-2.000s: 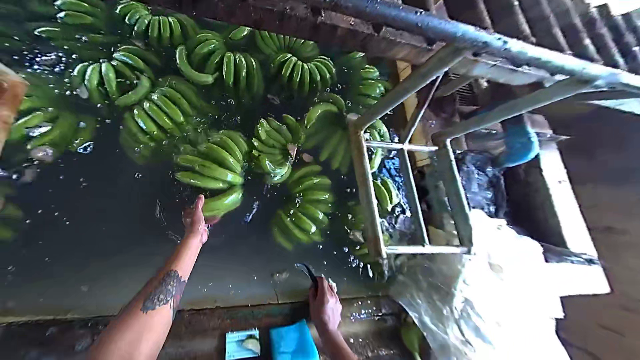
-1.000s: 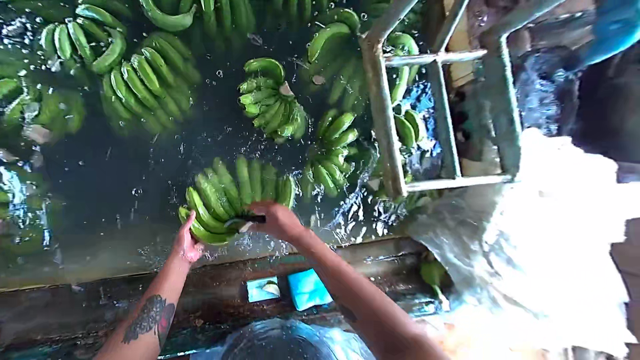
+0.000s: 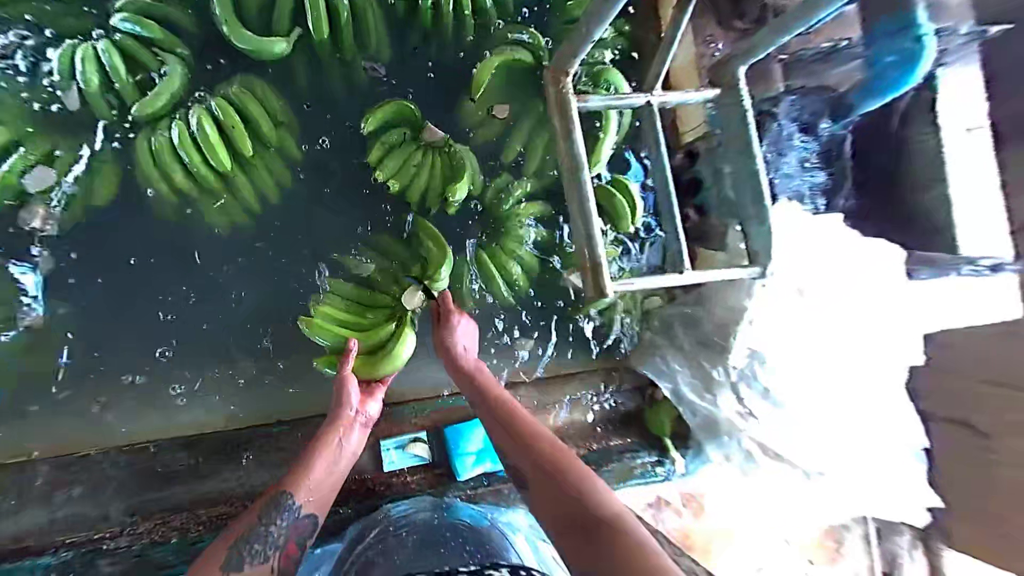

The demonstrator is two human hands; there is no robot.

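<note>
A hand of green bananas lies at the water's surface near the tank's front wall, its pale cut crown turned toward the right. My left hand grips its lower bananas from below, thumb on top. At the crown, my right hand is closed on a small dark curved knife, whose blade is mostly hidden against the crown and the upper banana. More green banana hands float close by, one just above and one to the right.
A metal frame stands over the water at right, with clear plastic sheeting beside it. On the tank's ledge lie a small light-blue card and a blue packet. A blue pipe is at upper right.
Two seconds ago my hands were apart, the left at a floating banana hand, the right holding the knife near the ledge. Since then they have come together at the bananas, whose crown has turned rightward.
</note>
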